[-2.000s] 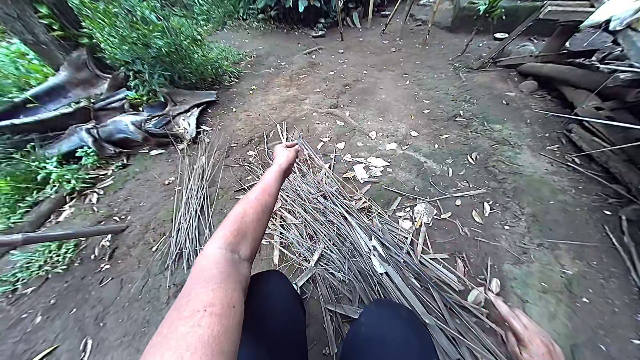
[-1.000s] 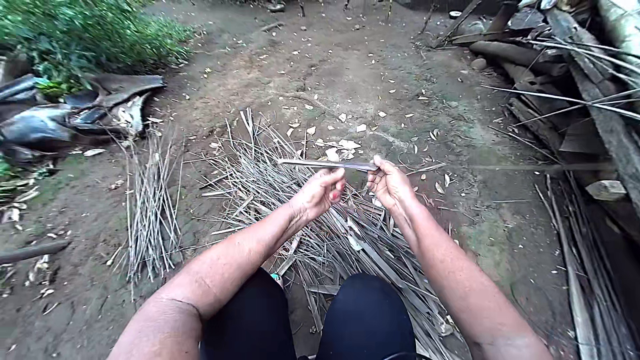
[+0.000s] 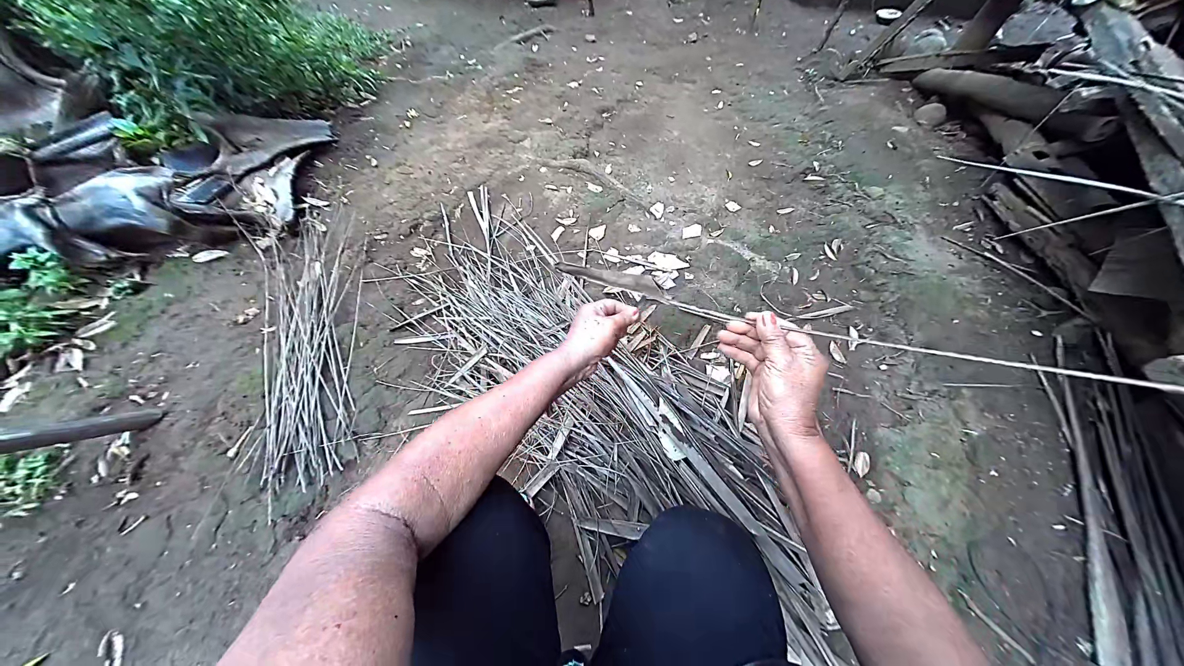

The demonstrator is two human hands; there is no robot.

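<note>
A long, thin dry stalk (image 3: 934, 351) with a wider, flat leaf-like end slants across the view in front of me. My right hand (image 3: 782, 370) grips it between thumb and fingers. Just left of it, my left hand (image 3: 597, 335) has its thumb and fingertips pressed together beside the stalk's flat end; whether it pinches a strip is unclear. Below both hands, a large pile of dry sticks and leaf strips (image 3: 638, 444) spreads over the soil, reaching between my knees. A smaller bundle of thin sticks (image 3: 307, 370) lies apart on the left.
Dark crumpled sheets (image 3: 120, 203) lie at the left beside green plants (image 3: 213, 55). A pole end (image 3: 83, 430) juts in at the left edge. Old wood and logs (image 3: 1008, 97) are heaped at the right, with long sticks (image 3: 1110, 518) below them. Fallen leaves dot the bare soil.
Two seconds ago my left hand was at the far end of the pile and my right hand low at its right side. Both hands then came together at a stalk; now they are farther apart.
</note>
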